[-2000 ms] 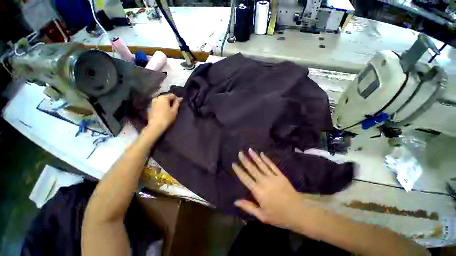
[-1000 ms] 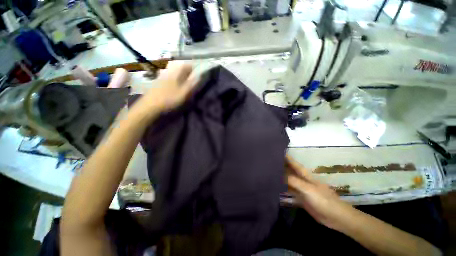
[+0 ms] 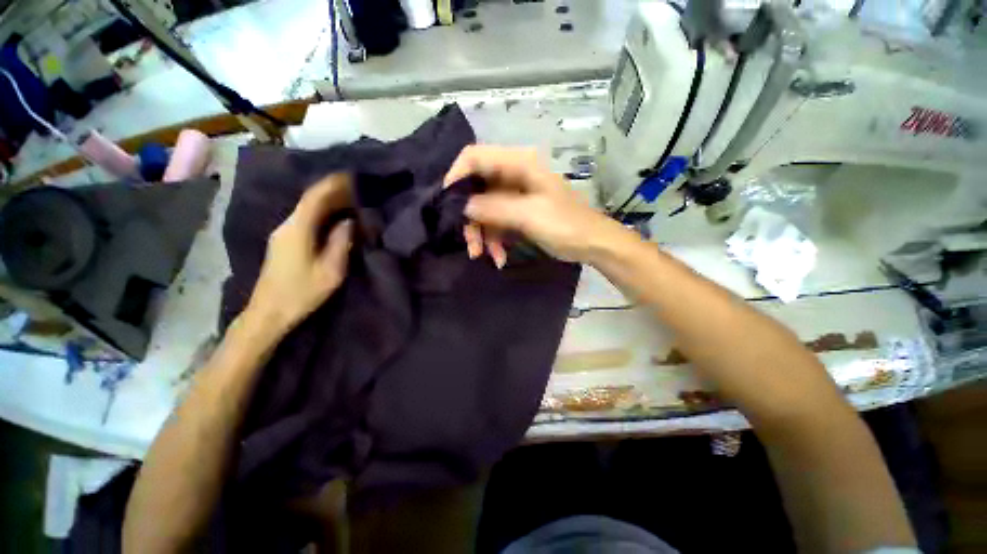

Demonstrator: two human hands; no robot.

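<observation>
A dark plum-black garment (image 3: 465, 357) lies on the white machine table left of the sewing machine head and hangs over the table's front edge. My left hand (image 3: 308, 254) is on the upper left part of the cloth, fingers bent, slightly blurred; cloth shows at its fingertips. My right hand (image 3: 525, 206) pinches a bunched fold of the garment between thumb and fingers near its upper middle. The fold's inner layers are hidden.
The cream sewing machine (image 3: 866, 119) stands at right, with a blue fitting (image 3: 662, 179). A clear plastic bag (image 3: 774, 254) lies beneath its arm. A second machine (image 3: 81, 249) is at far left, with pink thread cones (image 3: 188, 156) behind it.
The garment has moved left and now lies spread lower on the table. My right hand has moved from the front edge up onto the cloth. My left hand has moved down and slightly left.
</observation>
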